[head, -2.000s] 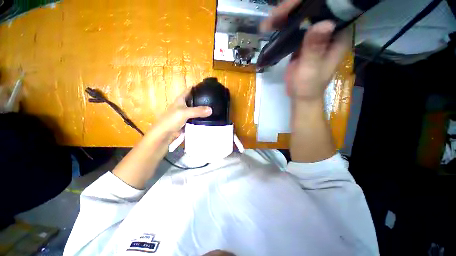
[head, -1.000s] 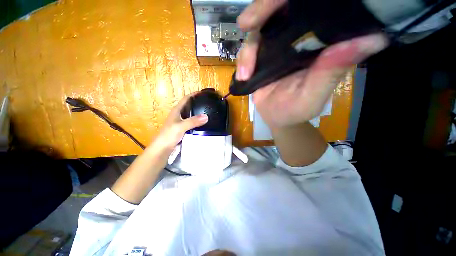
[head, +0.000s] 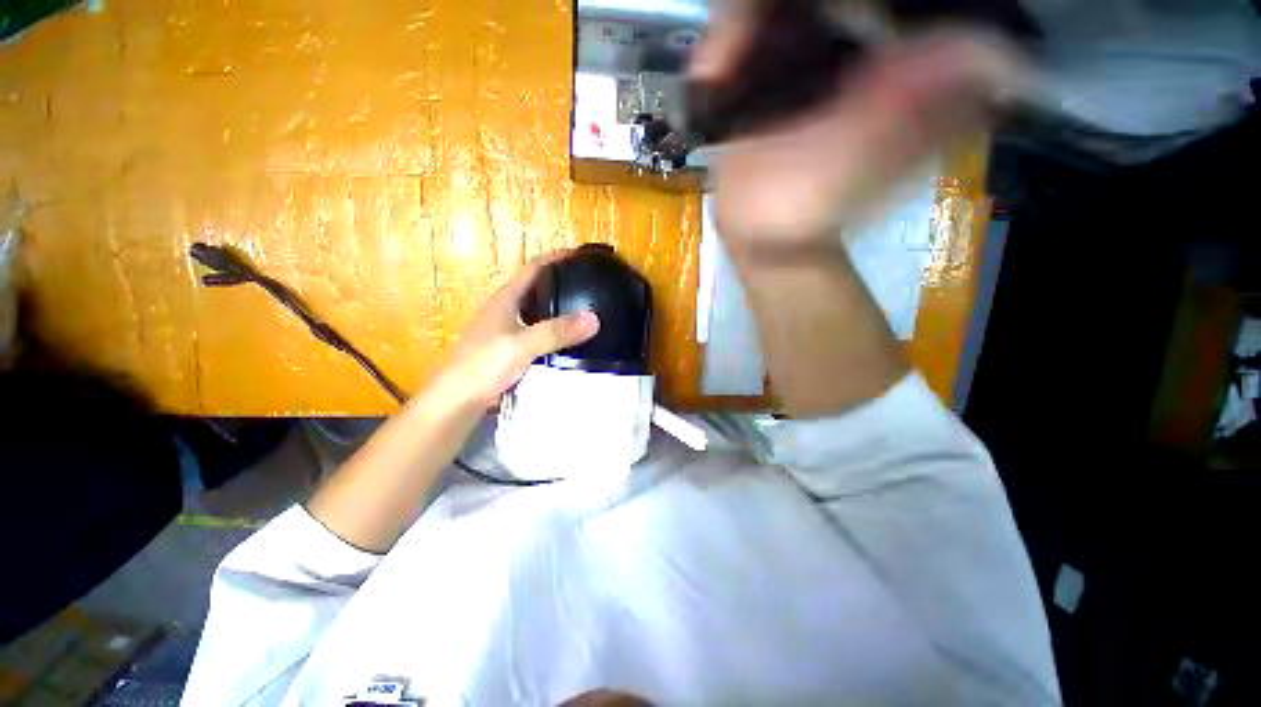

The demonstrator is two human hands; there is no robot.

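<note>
The camera head [head: 609, 311], a glossy black ball, points away from me at the bench edge. Its white camera base [head: 574, 421] rests against my lap, with a white antenna [head: 679, 427] sticking out at the right. My left hand [head: 515, 339] grips the ball from the left, thumb on top. My right hand [head: 830, 159] is blurred and holds the black electric screwdriver [head: 774, 69] beside the screw feeder, off the ball. Its tip cannot be made out. The black camera cable [head: 321, 332] runs from the lap to its plug ends on the bench.
The screw feeder [head: 629, 104] stands at the far edge of the orange-yellow bench [head: 346, 152]. A white sheet [head: 730, 332] lies right of it, partly under my right arm. A dark-clothed person [head: 83, 497] is at the left edge.
One second ago the screwdriver's tip was at the ball's right side. My right hand has since moved it up and away towards the feeder. My left hand keeps its grip.
</note>
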